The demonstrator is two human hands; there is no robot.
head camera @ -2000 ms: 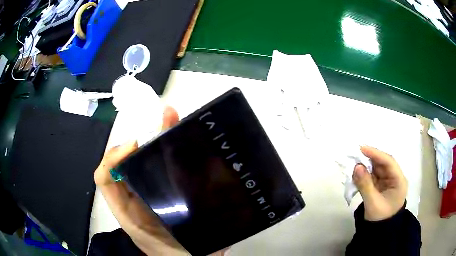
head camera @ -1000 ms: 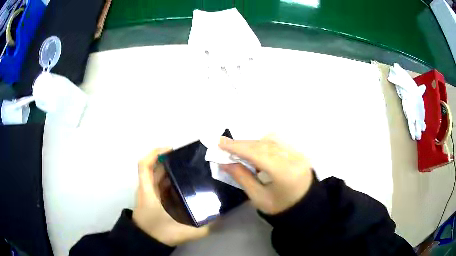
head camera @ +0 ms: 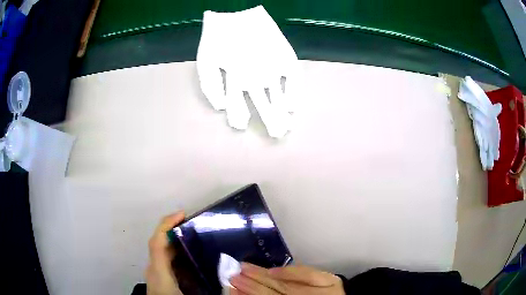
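Note:
A black electronic unit (head camera: 248, 222) with a glossy face and a row of small pale symbols is held tilted at the bottom of the view. My left hand (head camera: 163, 253) holds it by its left side and is cut off by the lower edge. My right hand (head camera: 288, 279) pinches a small white wiping cloth (head camera: 229, 268) against the lower part of the glossy face. The underside of the unit is hidden. A white work glove (head camera: 245, 60) lies flat at the mat's far edge, its fingers toward me.
A white bottle (head camera: 40, 144) with a round clear flip lid (head camera: 19, 92) stands at the left. A red tape dispenser (head camera: 504, 147) with a crumpled white glove (head camera: 483, 121) beside it is at the right. The green belt (head camera: 357, 23) runs behind the pale mat (head camera: 369, 155).
From one second ago, both hands and the unit sit lower in the view. The cloth has moved from the upper right part of the face to its lower part. Earlier, my right hand was apart from the unit.

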